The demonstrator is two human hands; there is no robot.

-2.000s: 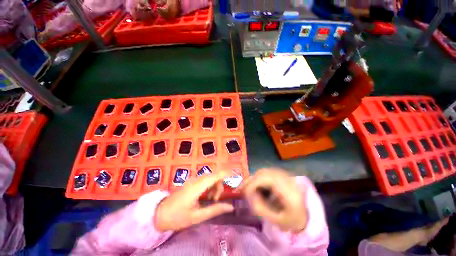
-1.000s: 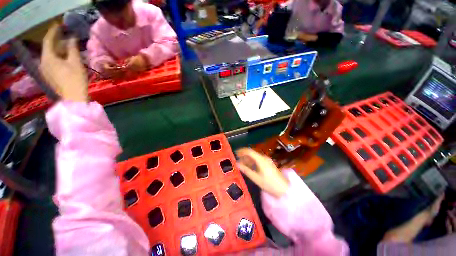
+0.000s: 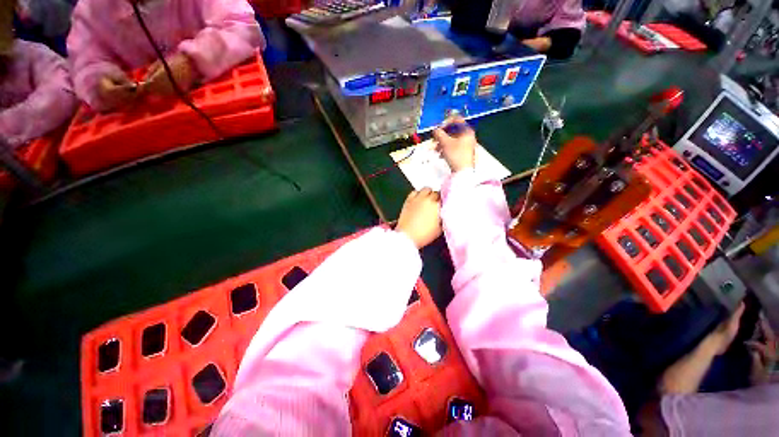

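Note:
My right hand (image 3: 459,145) is over the white record sheet (image 3: 420,168), just in front of the blue test instrument (image 3: 483,88). Its fingers are bent; a small dark blurred patch shows at them, and I cannot tell whether it holds something. My left hand (image 3: 420,218) is at the near edge of the sheet, fingers bent, their tips partly hidden. The near orange-red tray (image 3: 265,363) holds square smartwatch units, screens up, such as a dark one (image 3: 243,299); a few screens are lit. My left sleeve covers part of the tray.
An orange-brown fixture (image 3: 581,192) with metal parts stands right of my arms. Behind it are another filled tray (image 3: 656,235) and a monitor (image 3: 733,136). A grey power supply (image 3: 389,111) is at the back. People in pink sit across the bench by stacked trays (image 3: 171,128).
My left hand has come down from the raised upper left to the sheet. My right hand has moved from the near tray's edge forward over the sheet. The pen no longer shows lying there.

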